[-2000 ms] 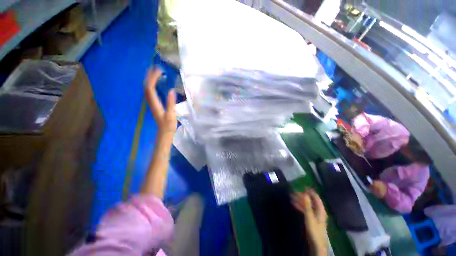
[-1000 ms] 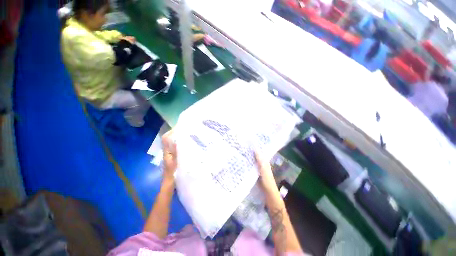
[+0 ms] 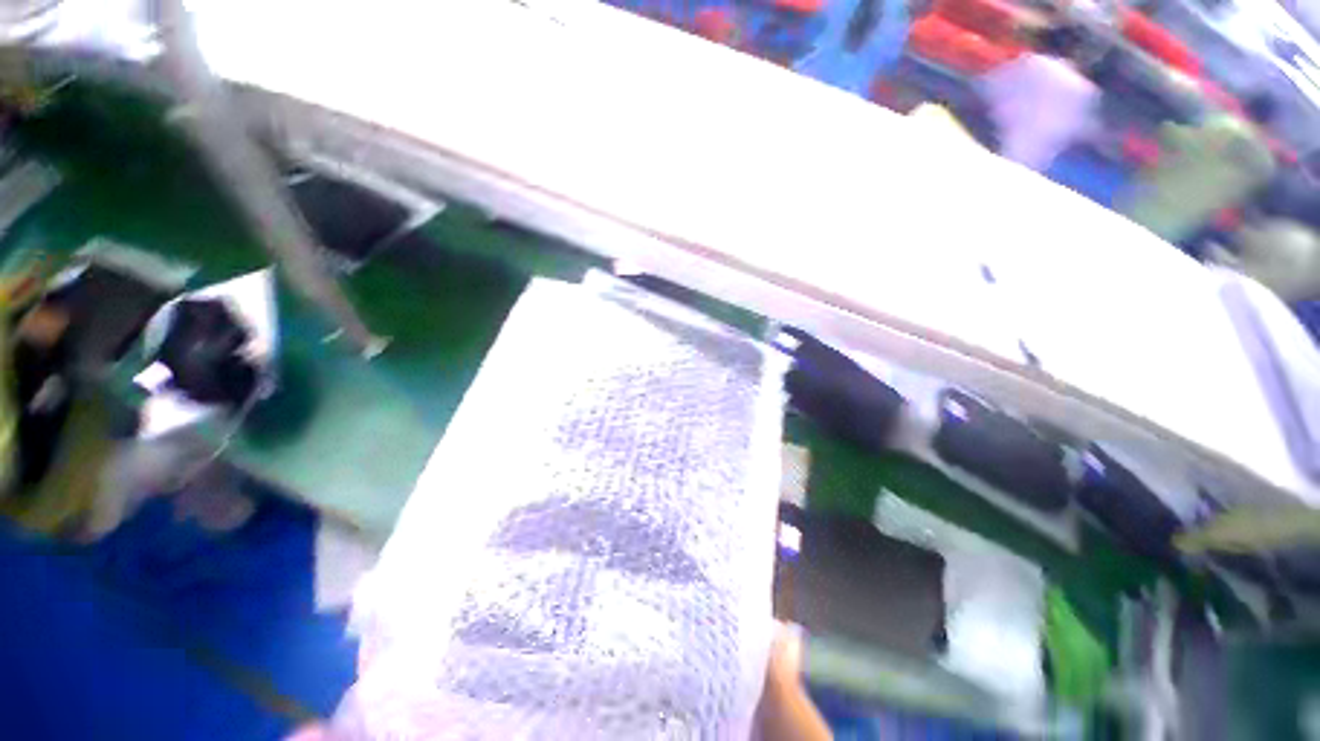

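A thick stack of bubble wrap bags [image 3: 623, 507], white and dimpled, fills the middle of the view above the green bench [image 3: 413, 311]. My right hand [image 3: 789, 695] is at the stack's lower right edge, holding it; its fingers are mostly hidden behind the stack. My left hand is not clearly seen; only a blurred pinkish patch shows at the stack's lower left edge. A black panel unit [image 3: 869, 579] with a small white label lies on the bench to the right of the stack.
More black panels [image 3: 1006, 449] lie on wrap along the raised white shelf [image 3: 811, 188]. A pale sheet [image 3: 992, 601] and a green cloth [image 3: 1074, 649] lie at right. A metal post [image 3: 268, 203] stands at left. A partly seen person works at the far left edge.
The view has turned to the right and nearer the bench. The bubble wrap stack is now more upright and hides most of my hands and forearms.
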